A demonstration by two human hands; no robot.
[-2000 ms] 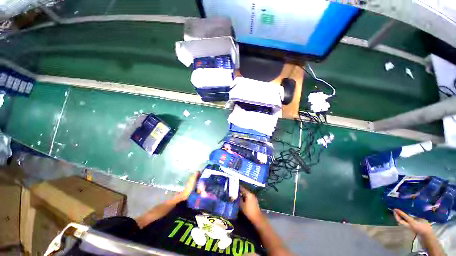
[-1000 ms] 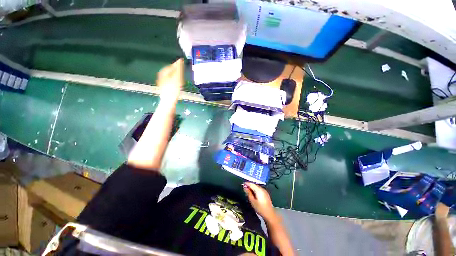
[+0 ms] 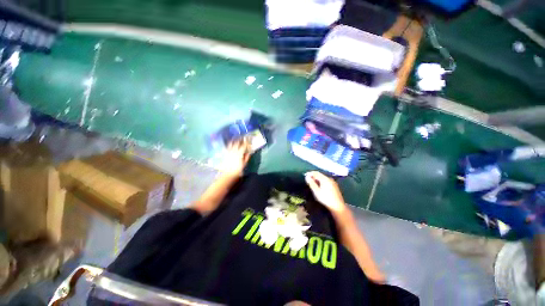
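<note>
My left hand (image 3: 236,156) is at the bench's front edge, its fingers on a dark blue box (image 3: 239,130) with a pale label. Box and hand are blurred, but the hand appears to hold the box. My right hand (image 3: 322,188) is at the edge to the right, just below a blue printed retail box (image 3: 325,150). Its fingers look close together; whether they hold anything is too blurred to tell. Behind that box lie overlapping blue boxes and an open box with white flaps (image 3: 358,51).
Black cables (image 3: 382,149) lie right of the boxes. A stack of blue boxes (image 3: 296,45) stands at the back. More blue boxes (image 3: 514,200) lie at the far right beside another person's sleeve (image 3: 515,272). Brown cartons (image 3: 113,185) stand on the floor at left.
My left hand has come back from the box stack at the rear to the dark blue box, which has shifted nearer to me and right. The view has tilted down and left.
</note>
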